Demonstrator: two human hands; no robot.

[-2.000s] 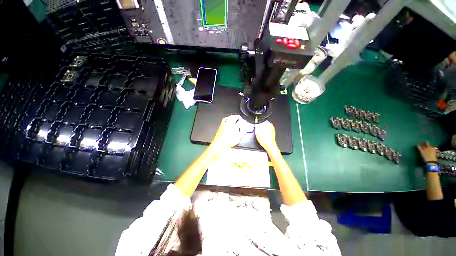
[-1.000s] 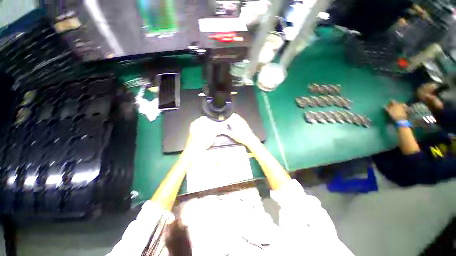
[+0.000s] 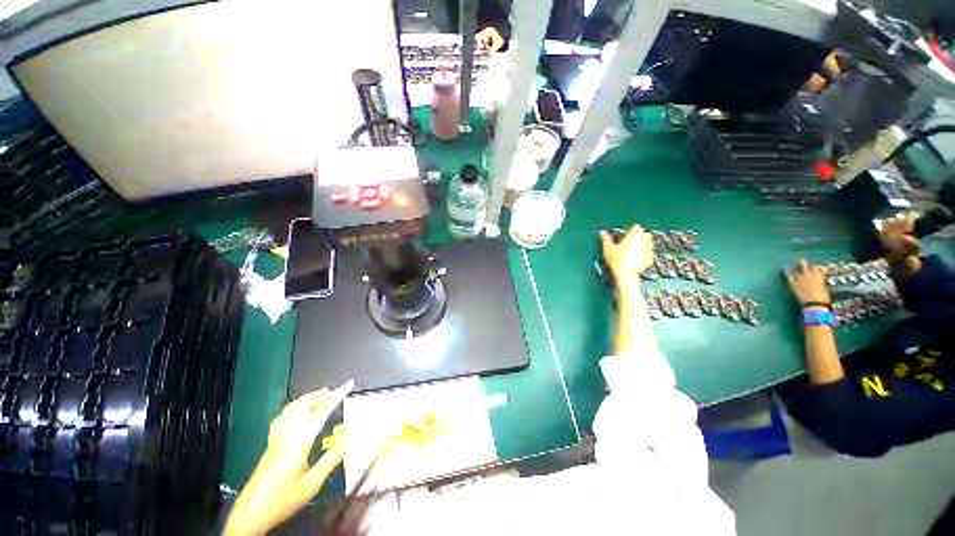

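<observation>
Several small metallic grey-and-black modules point(image 3: 700, 306) stand in three rows on the green mat to the right. My right hand point(image 3: 628, 253) is at the left end of the upper rows, fingertips down; whether they grip a module cannot be told. My left hand point(image 3: 298, 445) is over the left edge of the white work sheet point(image 3: 471, 445), fingers apart and empty. Small yellow pieces point(image 3: 419, 429) lie on the sheet. The microscope point(image 3: 393, 272) stands over its black base plate point(image 3: 476, 304), with a bright spot below the lens.
Black blister trays point(image 3: 94, 366) are stacked at left. A smartphone point(image 3: 311, 259) and white tissue point(image 3: 267, 293) lie left of the base plate. A monitor point(image 3: 220, 94), bottle point(image 3: 467, 199), round container point(image 3: 537, 218) and frame post point(image 3: 513, 115) stand behind. A person's hand point(image 3: 808, 285) is at right.
My hands have parted from under the microscope: the right has moved to the module rows, the left back beside the sheet. The view has shifted, and the monitor now shows a blank pale screen.
</observation>
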